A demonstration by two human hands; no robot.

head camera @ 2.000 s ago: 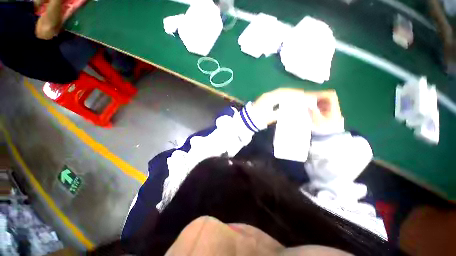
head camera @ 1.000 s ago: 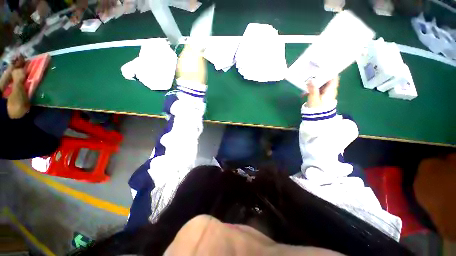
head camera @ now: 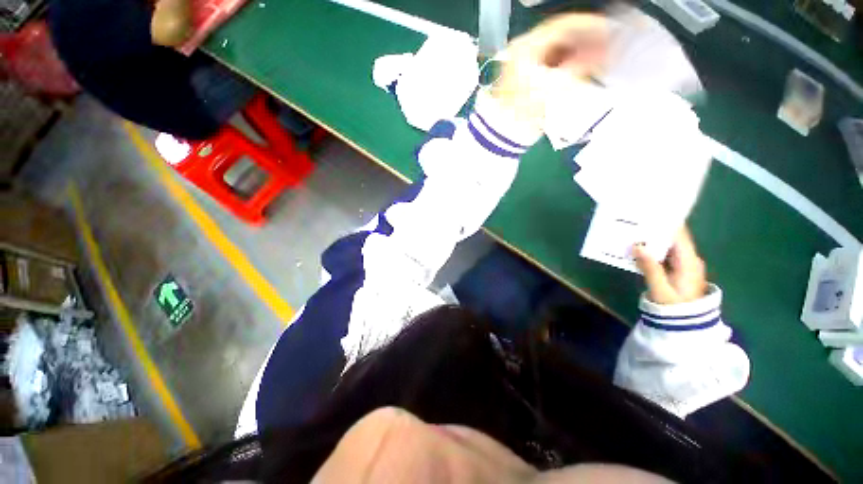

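Note:
My right hand (head camera: 674,269) grips the lower end of a white carton (head camera: 653,180), which is tilted over the green bench with small print near that end. My left hand (head camera: 558,57) is blurred above the carton's far end, fingers curled, with a pale blurred white sheet (head camera: 658,52) at its fingertips. Whether the sheet touches the carton is unclear. A white stack (head camera: 440,80) lies left of my left hand. Other white pieces (head camera: 566,123) show partly under my left wrist. The larger stack is not distinguishable behind the carton.
White erected cartons (head camera: 833,293) stand at the right edge. A white divider strip (head camera: 776,184) runs beyond the bench (head camera: 757,274), with pale boxes (head camera: 802,99) on the belt. A red stool (head camera: 241,170) and another person's arm (head camera: 172,21) are at left.
The view has turned. My left hand has moved right, from beside the left stack to the carton's far end. My right hand still holds the carton, now lower and nearer me.

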